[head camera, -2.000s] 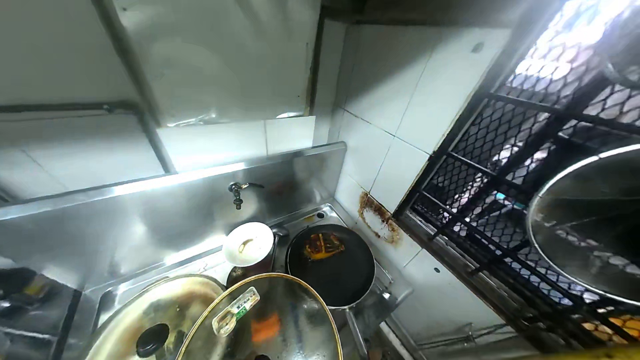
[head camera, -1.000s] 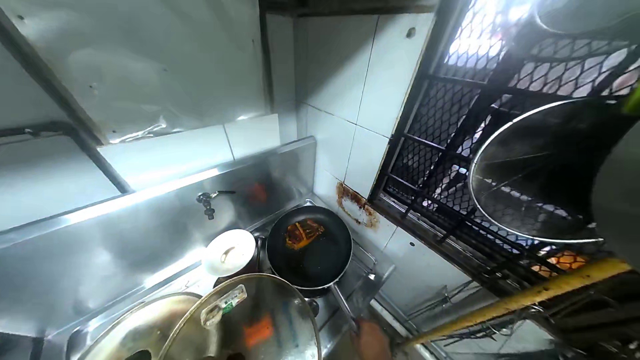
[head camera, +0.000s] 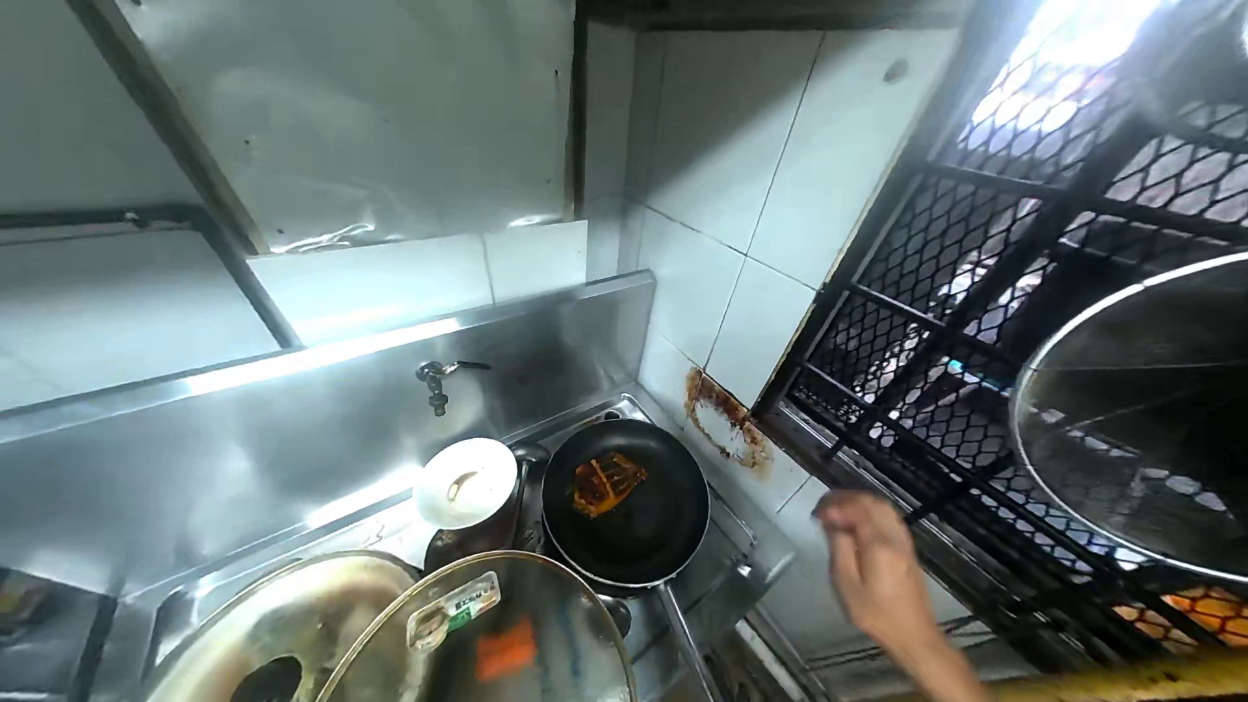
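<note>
My right hand (head camera: 868, 561) is raised to the right of the frying pan, in front of the tiled wall. It is blurred, with the fingers curled; no object shows in it. The black frying pan (head camera: 658, 531) sits on the stove (head camera: 726, 575) with its metal handle pointing down toward the bottom edge. A browned, orange-coloured piece of food (head camera: 606, 483) lies in the pan. Left of the pan, a white bowl (head camera: 466, 483) rests on top of a dark pot (head camera: 478, 541). My left hand is out of view.
A glass lid with a metal rim (head camera: 526, 604) and another large lid (head camera: 331, 604) fill the lower left. A tap (head camera: 436, 380) juts from the steel backsplash (head camera: 292, 429). At right are a black metal grille (head camera: 936, 341), a large round rimmed object (head camera: 1131, 429) and a yellow bar (head camera: 1121, 680).
A second ago my right hand was low, near the end of the pan handle; now it is up and to the right, away from the handle. The food and the pan look unchanged.
</note>
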